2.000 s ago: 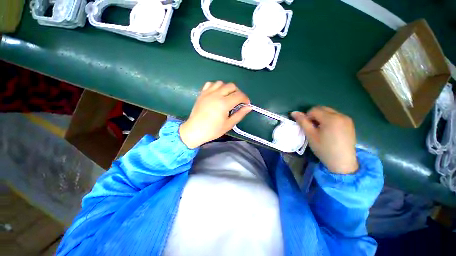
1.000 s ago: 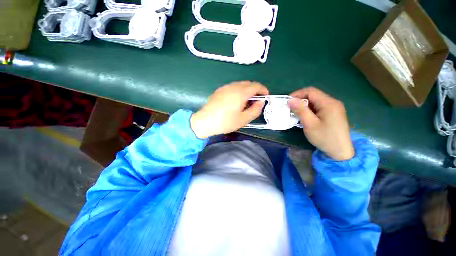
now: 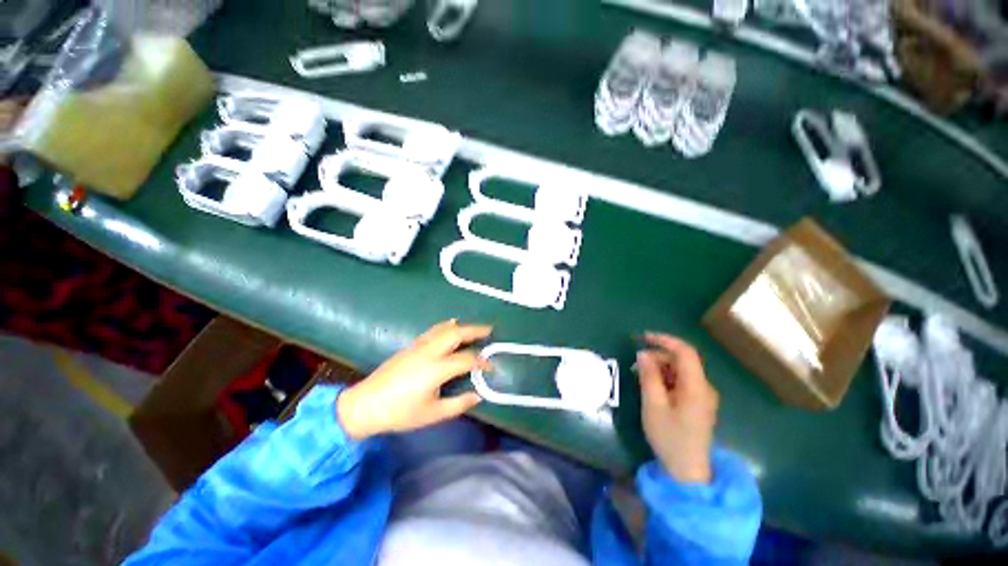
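A white plastic housing lies flat at the green bench's near edge, its looped end to the left and its round disc to the right. My left hand is at the looped end, with thumb and fingers around the rim. My right hand is to the right of the disc end, apart from the housing, fingers curled with thumb near the fingertips. Whether a slim part is between those fingertips cannot be told.
An open brown box with pale slim pieces stands right. Housings lie in rows beyond my hands; more housings lie far right. A yellow block is at the left. A floor carton is below the edge.
The view has tilted up and shows more of the bench. The housing is now flat on the bench; my right hand has let go of it and moved right.
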